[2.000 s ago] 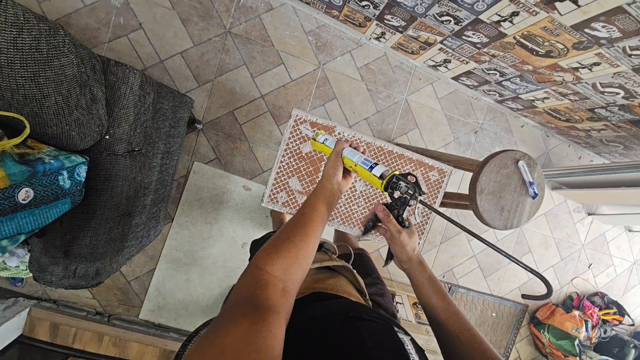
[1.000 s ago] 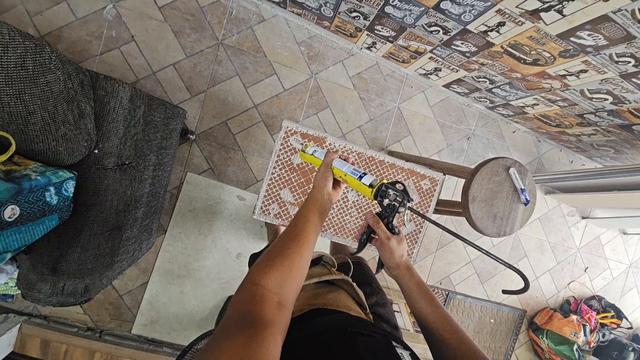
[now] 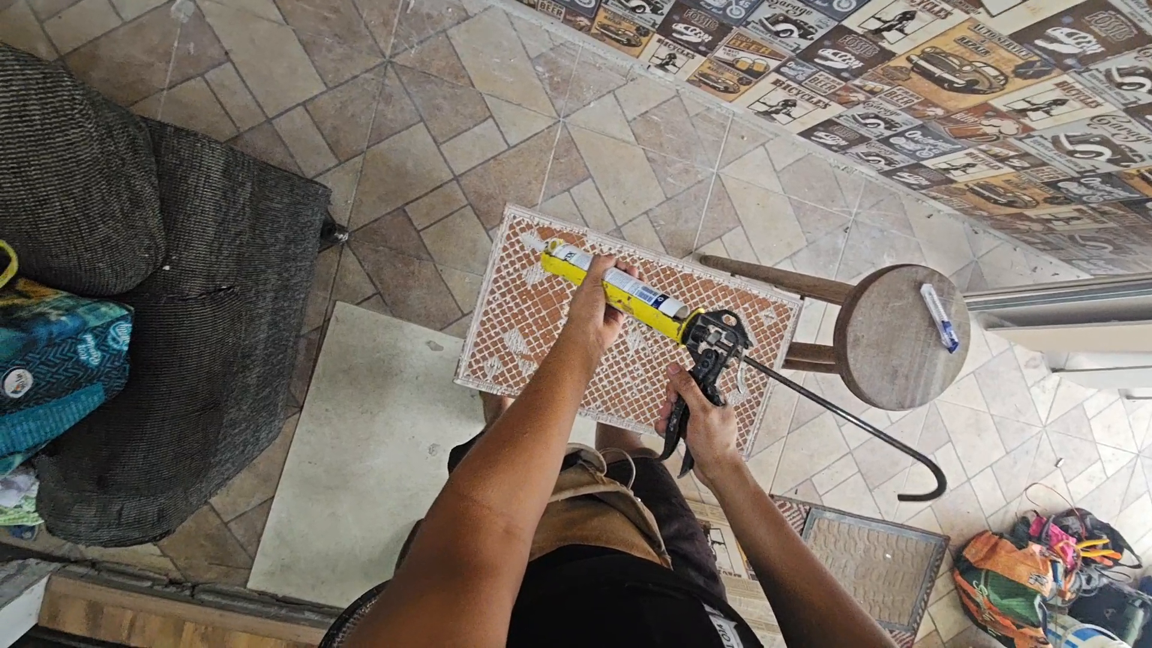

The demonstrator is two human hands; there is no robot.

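A yellow caulking gun [image 3: 634, 304] with a black handle and a white cartridge lies across both my hands. My left hand [image 3: 596, 310] grips its yellow barrel near the nozzle end. The fingers of my right hand [image 3: 702, 418] are around the black handle and trigger. From the back of the gun a long black rod with a hooked end [image 3: 846, 423] extends down to the right. Below the gun is a rectangular tile [image 3: 531, 360] with a reddish-brown grid face, spotted with whitish patches. What supports the tile is hidden.
A round wooden stool [image 3: 886, 360] holds a blue-and-white utility knife [image 3: 940, 317]. A dark fabric sofa [image 3: 216, 315] with a blue patterned bag [image 3: 63, 360] stands left. A pale panel [image 3: 360, 450] lies on the tiled floor. An open tool bag [image 3: 999, 576] and a doormat [image 3: 873, 558] are lower right.
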